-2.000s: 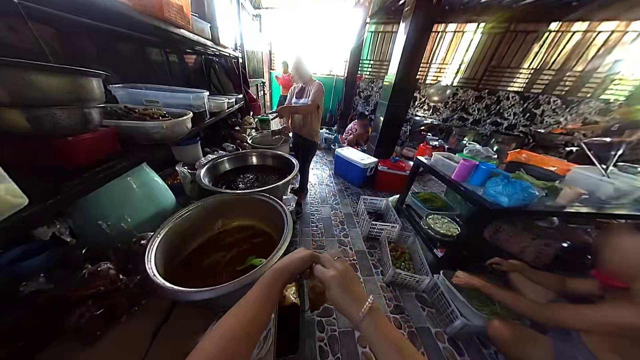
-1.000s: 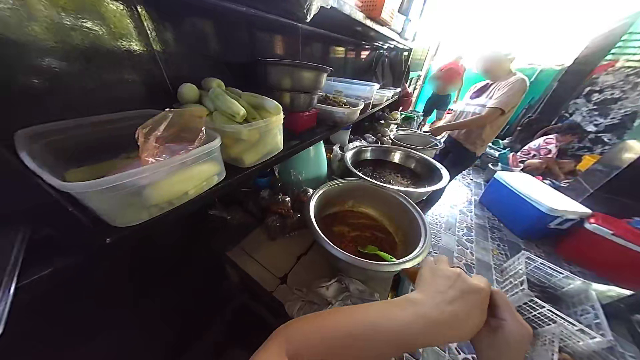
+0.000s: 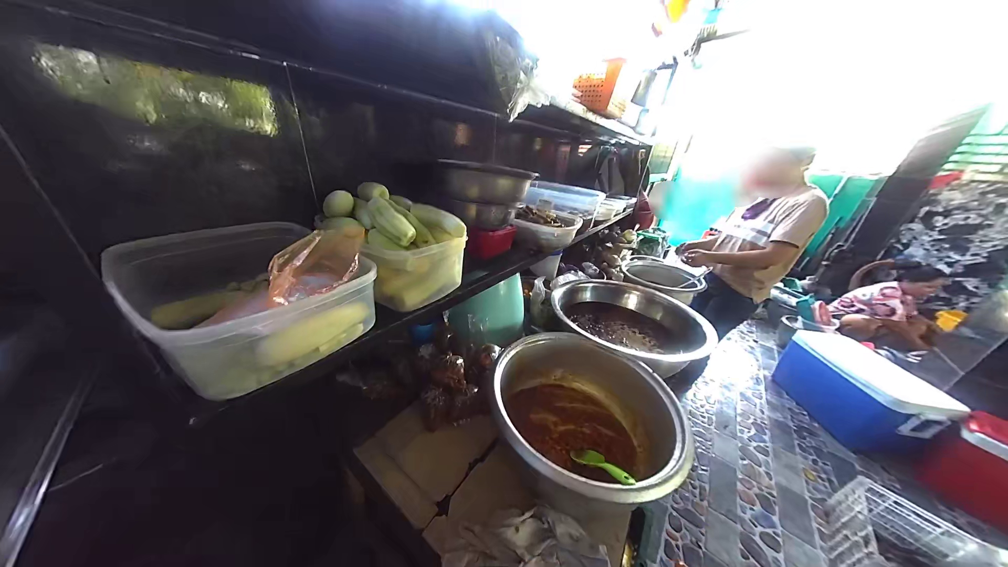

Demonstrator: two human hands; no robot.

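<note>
Neither of my hands shows in the head view now. Nearest at the lower middle stands a large metal basin (image 3: 504, 394) of reddish-brown sauce, with a green spoon (image 3: 602, 466) lying in it, its handle against the near rim. Just behind it is a wide metal basin (image 3: 701, 319) of dark liquid or food, and beyond that a smaller metal basin (image 3: 665, 273). On the black shelf at the left, a clear plastic tub (image 3: 236, 378) holds pale green vegetables and an orange-tinted plastic bag (image 3: 315, 260). A second tub (image 3: 421, 276) beside it is heaped with peeled, pale green vegetables.
A crumpled cloth (image 3: 531, 539) lies before the sauce basin. One person (image 3: 768, 236) stands by the far basin; another (image 3: 886, 307) sits low at the right. A blue cooler (image 3: 858, 394), a red cooler (image 3: 972, 457) and a white plastic crate (image 3: 906, 528) stand on the tiled floor.
The view has swung left. My hands, seen together near the sauce basin in both earlier frames, have left the view. The green spoon was in the basin one second ago too.
</note>
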